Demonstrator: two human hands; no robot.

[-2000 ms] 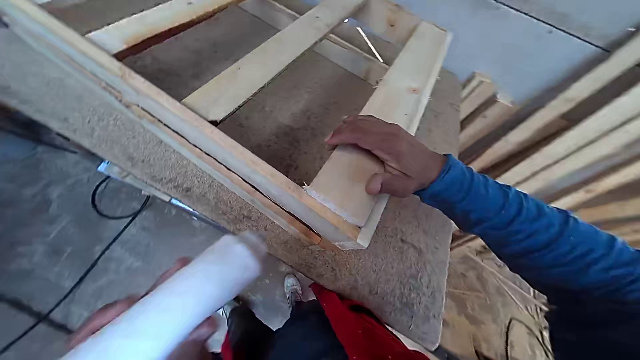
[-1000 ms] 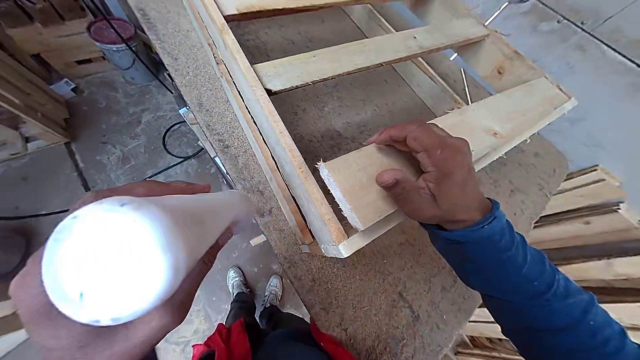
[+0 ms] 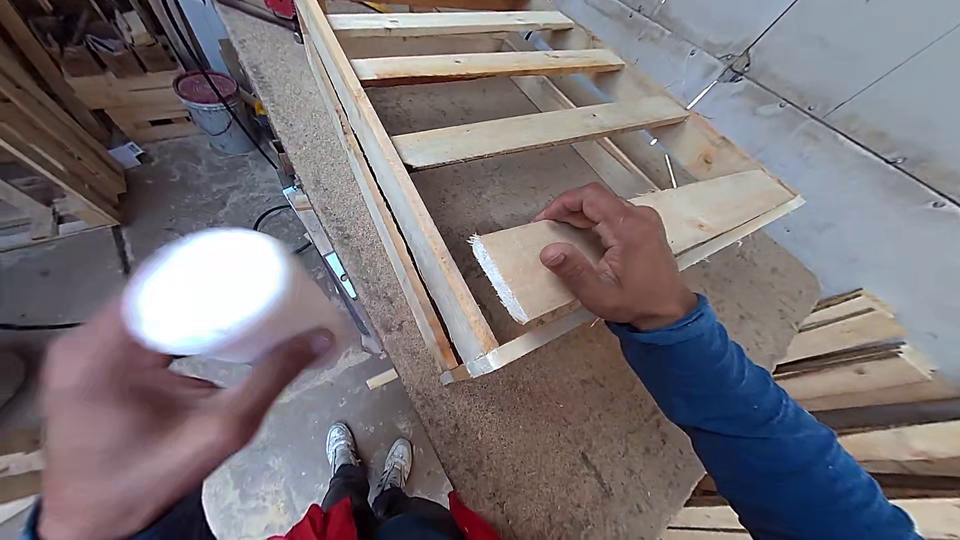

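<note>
My left hand (image 3: 150, 420), blurred and close to the camera, is closed around a white cylindrical bottle (image 3: 217, 292) whose round end faces me. My right hand (image 3: 622, 259) grips a wooden board (image 3: 720, 210) near its rough, whitish end, thumb on top and fingers over the far edge. That end is lifted above the corner of a wooden slatted frame (image 3: 412, 232); the board's other end lies at the frame's right corner. Several slats (image 3: 540, 131) cross the frame, which rests on a particleboard tabletop (image 3: 555, 442).
A bucket with a reddish lid (image 3: 210, 109) stands on the floor at upper left, beside stacked timber (image 3: 45, 142). A black cable runs down near the table's left edge. More boards (image 3: 862, 352) are stacked at the right. A pale wall panel (image 3: 840, 90) stands behind.
The board's near end, lying by the frame's corner two seconds ago, is now raised in my right hand. The bottle in my left hand has turned its round end towards the camera. The view has swung.
</note>
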